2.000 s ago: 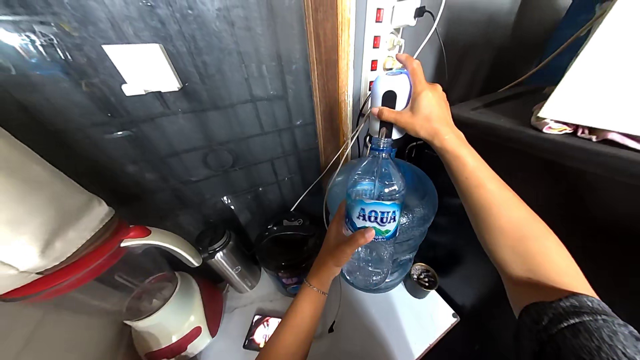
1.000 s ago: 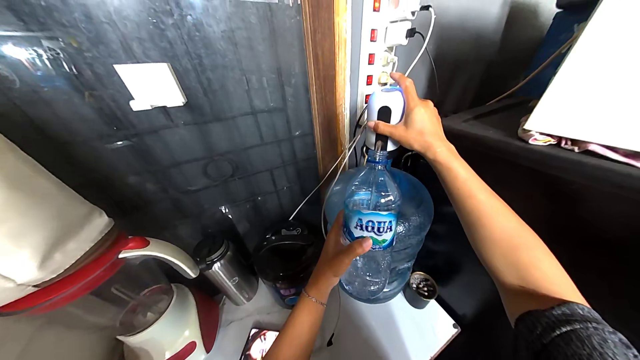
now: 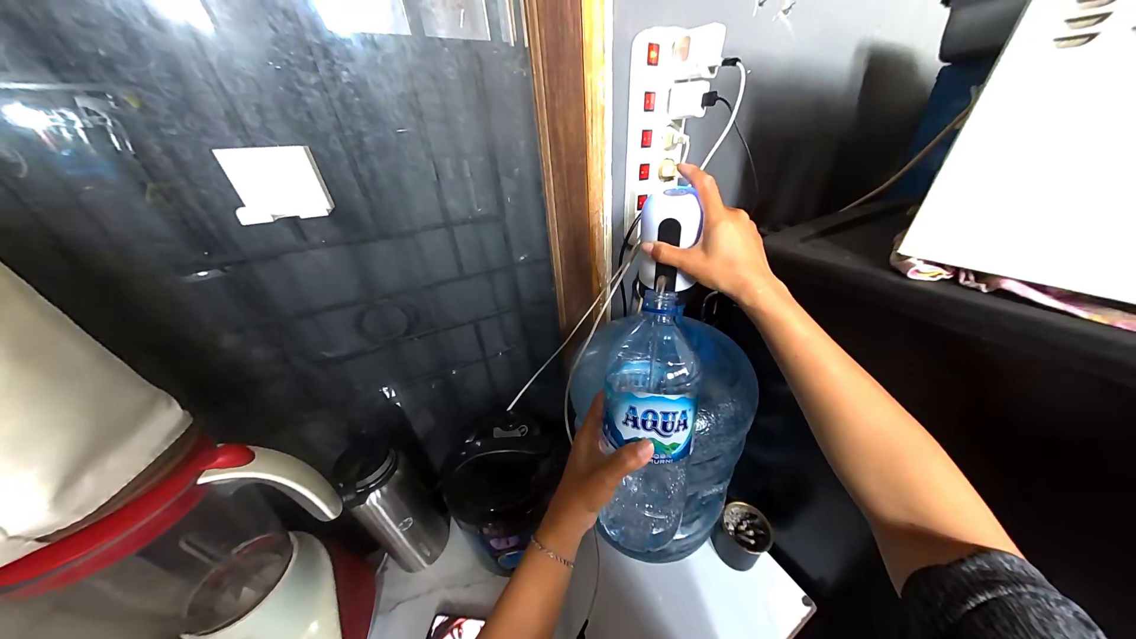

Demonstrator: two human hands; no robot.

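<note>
My left hand (image 3: 603, 470) grips the clear plastic Aqua water bottle (image 3: 652, 417) around its label. The bottle stands upright with its uncapped mouth under the spout of a white electric water pump (image 3: 672, 226), and a thin stream of water shows inside its neck. My right hand (image 3: 721, 244) holds the pump's body, thumb at the black front strip and fingers on its far side. Behind the bottle, the pump sits atop a large blue water jug (image 3: 732, 390), whose neck is mostly hidden.
Left of the jug are a black electric appliance (image 3: 501, 479), a steel tumbler (image 3: 404, 510) and a red-and-cream blender (image 3: 266, 577). An ashtray (image 3: 744, 528) sits right of the jug's base. A power strip (image 3: 652, 115) hangs behind, its cables running down. A dark shelf (image 3: 843, 257) borders the right.
Both hands keep their places on the bottle and the pump. The view has shifted slightly.
</note>
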